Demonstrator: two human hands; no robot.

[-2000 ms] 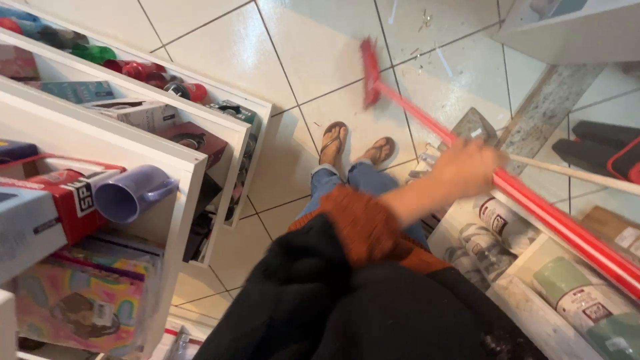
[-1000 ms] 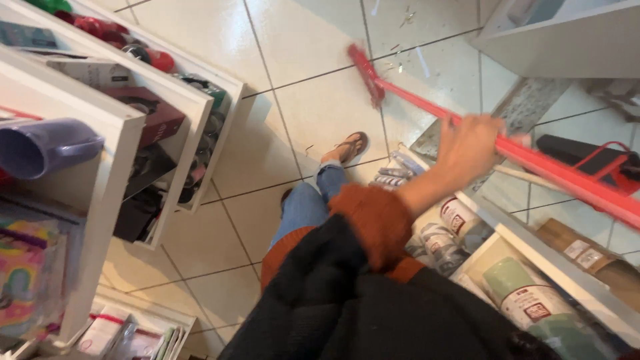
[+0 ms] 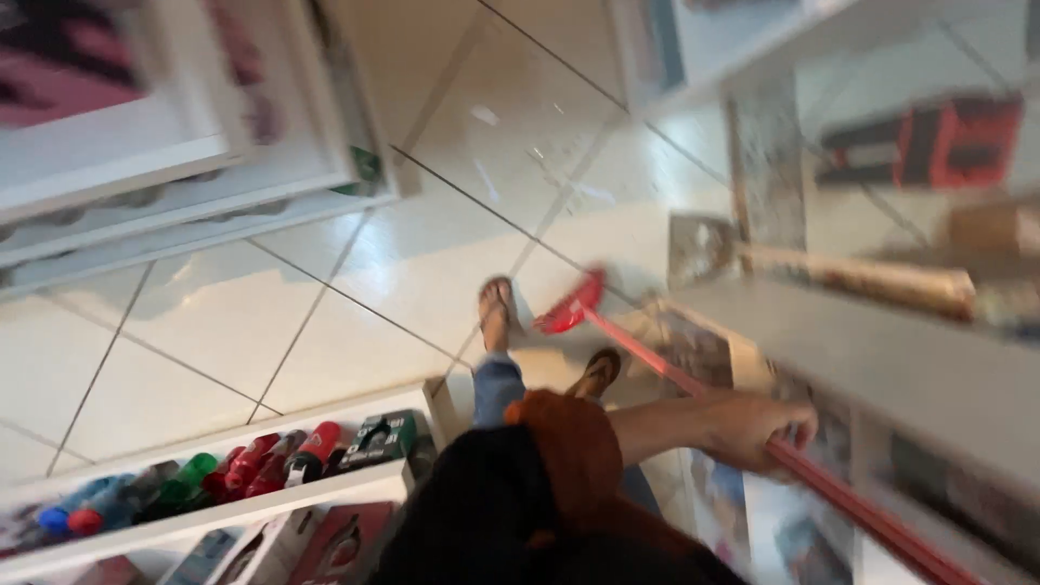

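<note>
My left hand [image 3: 756, 431] is closed around the red handle of a broom [image 3: 662, 366], its arm reaching across to the right in a black sleeve with an orange cuff. The handle slopes from the lower right edge to the red broom head [image 3: 577, 305], low over the tiles between and just beyond my sandalled feet. Small pale scraps [image 3: 532, 158] lie on the tiled floor farther out. My right hand is not in view. The picture is blurred.
White shelves [image 3: 422, 398] with bottles and boxes stand at the lower left, and more white shelving [image 3: 284, 191] at the upper left. On the right are a grey-white shelf top [image 3: 877, 366], a pale rolled item [image 3: 894, 280] and a red and black object [image 3: 926, 142].
The view has swung round strongly. The broom head, earlier out beyond my feet, is now close beside them. My left hand has stayed around the handle.
</note>
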